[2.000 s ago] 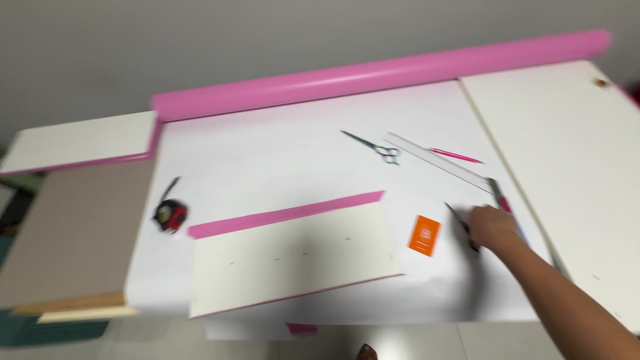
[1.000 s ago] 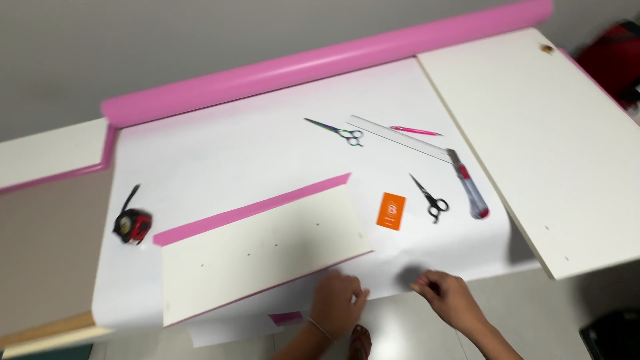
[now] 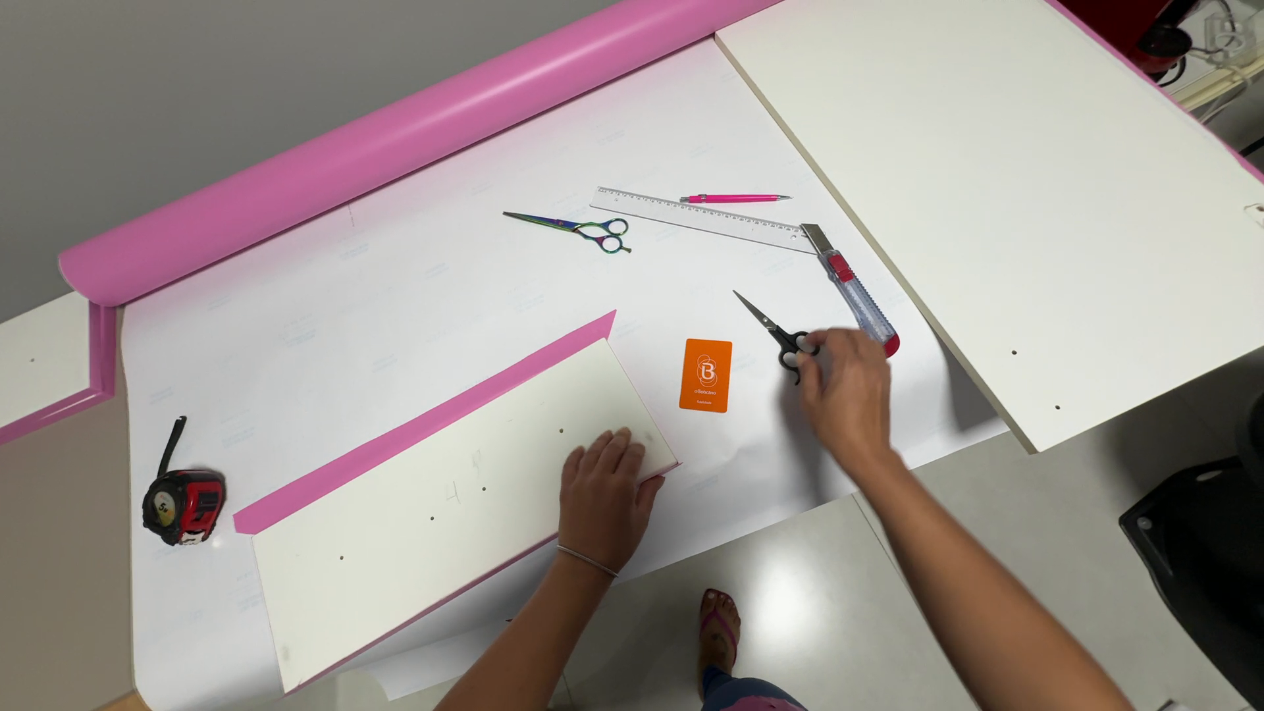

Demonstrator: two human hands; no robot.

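My left hand [image 3: 604, 494] rests flat on the right end of a white board [image 3: 395, 563] with small holes, its fingers over the surface and its thumb at the near edge. A pink adhesive film strip [image 3: 425, 425] runs along the board's far edge. At the handles of small black-handled scissors [image 3: 775, 326] is my right hand [image 3: 847, 390], thumb and fingers apart around the finger loops; whether it grips them I cannot tell. An orange card [image 3: 706, 375] lies between the hands. Just beyond the right hand is a snap-off utility knife [image 3: 854, 291].
A pink film roll [image 3: 395, 138] lies along the back, its white backing [image 3: 326, 336] spread over the table. On it are iridescent scissors [image 3: 573, 229], a clear ruler [image 3: 706, 219], a pink mechanical pencil [image 3: 736, 198] and a tape measure [image 3: 185, 506]. A large white panel [image 3: 987, 197] stands at right.
My left hand has come onto the right end of the white board. My right hand has moved from the near side of the table to the black scissors' handles.
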